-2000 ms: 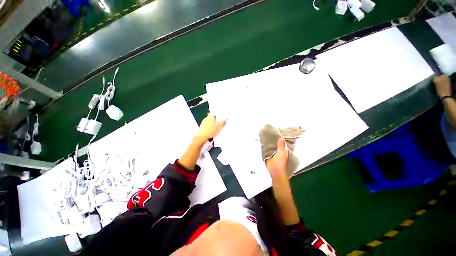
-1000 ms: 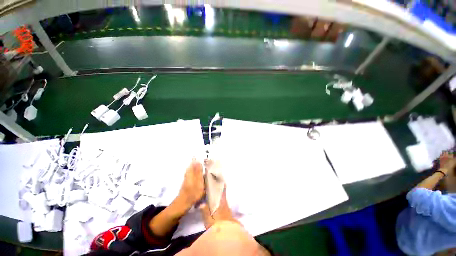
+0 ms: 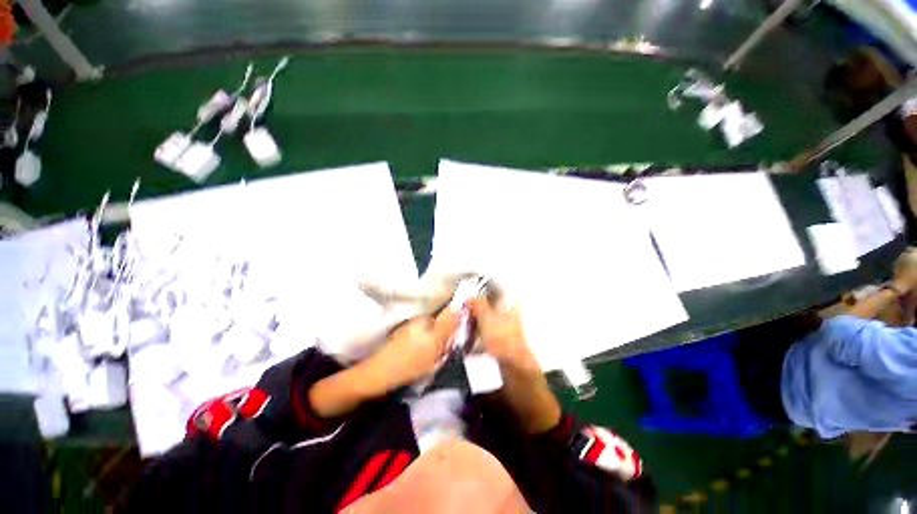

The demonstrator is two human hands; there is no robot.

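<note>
My left hand [image 3: 430,339] and my right hand [image 3: 499,327] meet low in the middle, both closed on a looped white adapter cord [image 3: 470,293]. A white adapter block [image 3: 483,373] hangs below the fingers. A second small white block [image 3: 577,375] shows beside my right wrist, at the sheet's near edge. A pale beige cloth [image 3: 434,289] lies against the far side of my left hand; the hand partly hides it and its edges are blurred. A tangled pile of white adapters [image 3: 151,326] covers the left-hand work sheet [image 3: 292,206].
The right-hand sheet [image 3: 563,251] holds a small round metal dish [image 3: 635,191] at its far edge. Adapter groups [image 3: 199,159] lie on the green conveyor [image 3: 422,110] beyond. At right, a person's light blue sleeve [image 3: 855,366], a blue stool [image 3: 694,387] and white units [image 3: 833,247] show.
The view has tilted down. My hands have drawn nearer my lap and the cord and blocks now show at them. The cloth has moved from my right hand to beside my left.
</note>
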